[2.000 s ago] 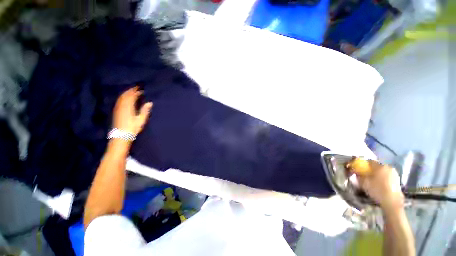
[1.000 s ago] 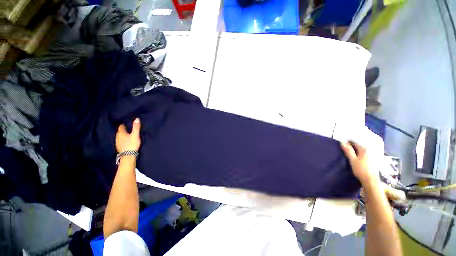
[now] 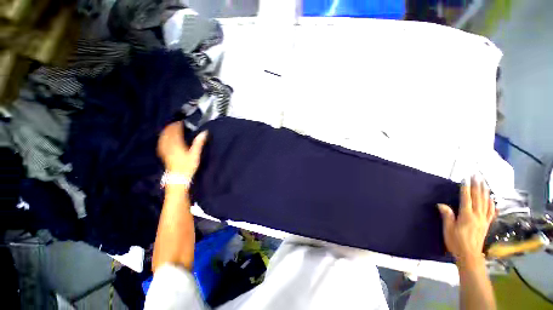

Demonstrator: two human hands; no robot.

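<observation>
A dark navy garment lies smooth and flat over the long pressing board, with its loose part bunched at the left. My left hand is on the cloth at the board's left end, thumb and fingers apart. My right hand lies flat with fingers up on the garment's right end. The iron's yellow-tan handle shows blurred just right of my right hand; no hand is on it. The board under the cloth is hidden.
The white table lies beyond the garment. Grey and black-white patterned cloth is heaped at the left. A blue bin shows at the top, and blue material below the board. A dark cable hangs at the lower right.
The iron was in my right hand two seconds ago and is now out of it. The garment lies flatter and straighter over the board. My right hand has gone from the cloth's edge to lying flat on it.
</observation>
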